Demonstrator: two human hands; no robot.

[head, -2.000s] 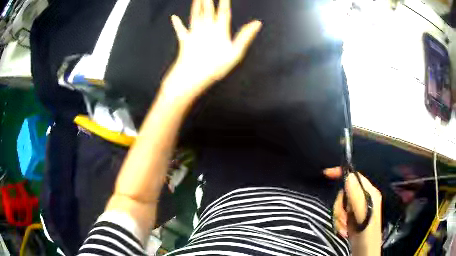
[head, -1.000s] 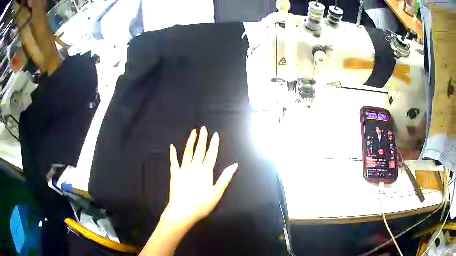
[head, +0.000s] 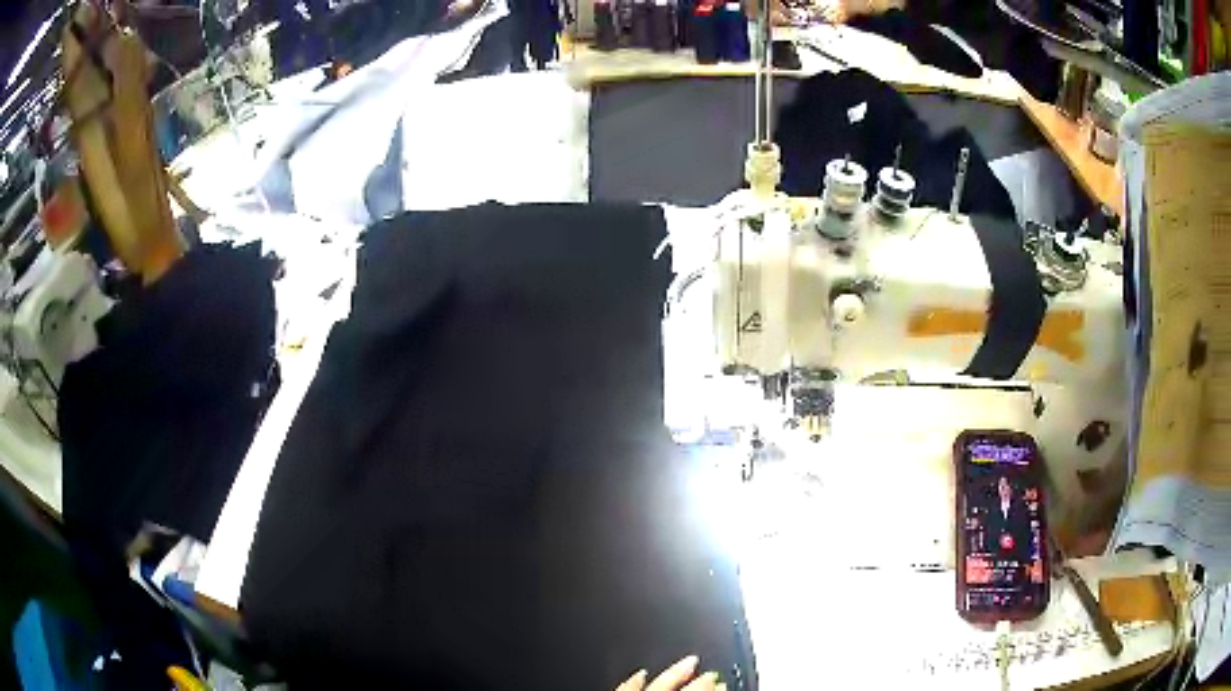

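Observation:
A black garment panel (head: 473,446) lies over the table and runs down past the bottom edge. Only the fingertips of my left hand (head: 668,674) show at the bottom edge, slightly apart on the cloth; the rest is cut off. My right hand is out of view. A thin dark line, perhaps a shears blade (head: 743,634), lies along the panel's lower right edge, blurred by lamp glare.
The white sewing machine (head: 891,297) stands to the right of the panel. A lit smartphone (head: 1002,527) with a cable lies below it, beside a slim dark tool (head: 1091,607). Another dark cloth (head: 169,392) hangs at left. White sheets (head: 497,142) lie behind the panel.
The view has tilted up, so the scene sits lower and more background shows. My left hand has gone from fully visible to fingertips only, further right over the panel.

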